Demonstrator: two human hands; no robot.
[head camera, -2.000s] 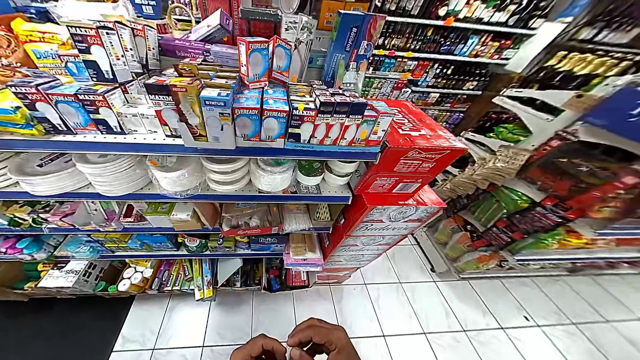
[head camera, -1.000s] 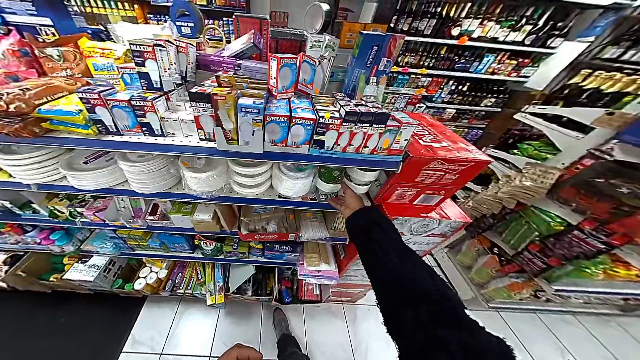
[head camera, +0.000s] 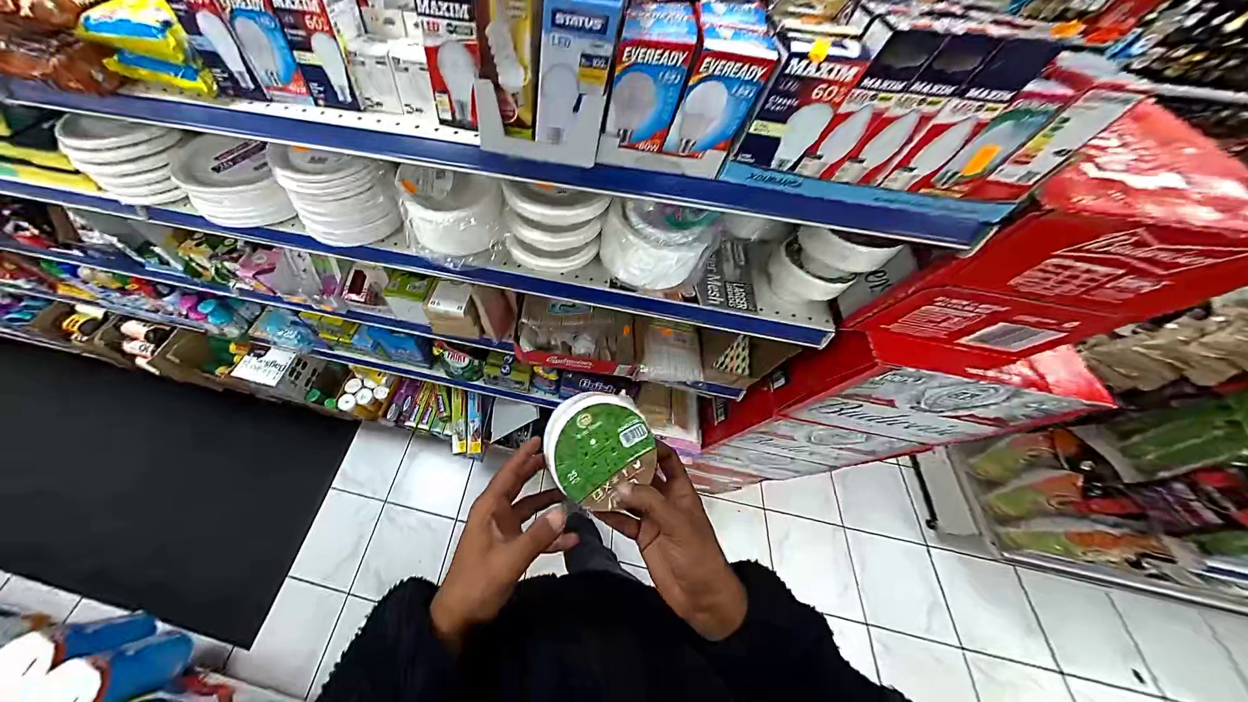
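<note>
A round pack of white bowls with a green and brown label (head camera: 602, 448) is held up in front of my body, its label facing me. My right hand (head camera: 678, 536) grips its lower right side, thumb across the label. My left hand (head camera: 507, 536) is at its lower left, fingers behind the rim and thumb raised; whether it bears any of the weight is hard to tell. Beyond, on the shelf, stand stacks of white plates (head camera: 336, 195), wrapped white bowls (head camera: 658, 244) and loose-looking white bowls (head camera: 809, 273) near the shelf's right end.
Light bulb boxes (head camera: 648, 83) line the shelf above. Red beer cartons (head camera: 975, 312) are stacked at the shelf's right end. A black mat (head camera: 146, 487) lies on the tiled floor at left. Bagged goods (head camera: 1063, 487) fill a rack at right, and blue-and-white packs (head camera: 107, 658) show at lower left.
The right arm, earlier reaching to the bowls at the shelf's right end, is drawn back to my body. The green-labelled pack is now between both hands. The view has moved closer to the shelf.
</note>
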